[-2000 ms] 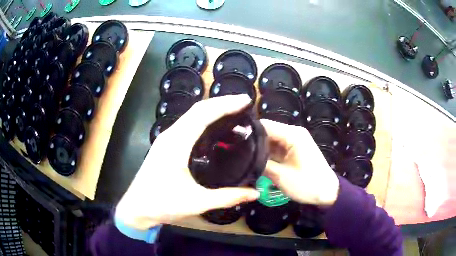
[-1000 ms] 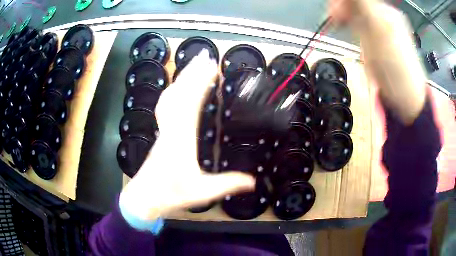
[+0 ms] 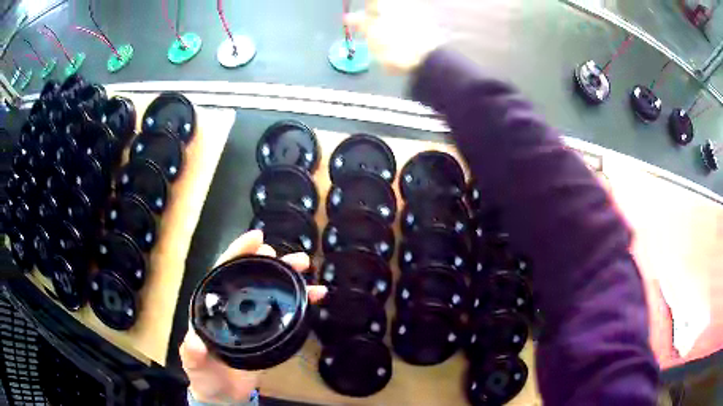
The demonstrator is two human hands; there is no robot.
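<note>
My left hand (image 3: 208,373) holds a round glossy black housing (image 3: 252,313) at the lower left of centre, its centre hole facing me. No wires show in it. My right hand (image 3: 396,36) is stretched out over the conveyor belt at the top, blurred and washed out by glare. It is close to a green circuit board (image 3: 350,55) with a red wire standing up; I cannot tell whether it grips the wire. Overlapping rows of black housings (image 3: 361,166) lie on a cardboard sheet (image 3: 305,379), partly hidden by my right sleeve.
More housings (image 3: 63,182) lie on a second cardboard sheet (image 3: 194,174) at the left. Green and whitish boards (image 3: 236,51) stand along the belt (image 3: 285,55), beyond the metal rail (image 3: 269,93). Wired black units (image 3: 646,103) are at the right. A black crate (image 3: 47,361) is lower left, a red mat (image 3: 698,270) right.
The wired housing held two seconds ago has left my hands. My left hand now holds a housing without visible wires. My right hand has moved left over the belt, beside a board.
</note>
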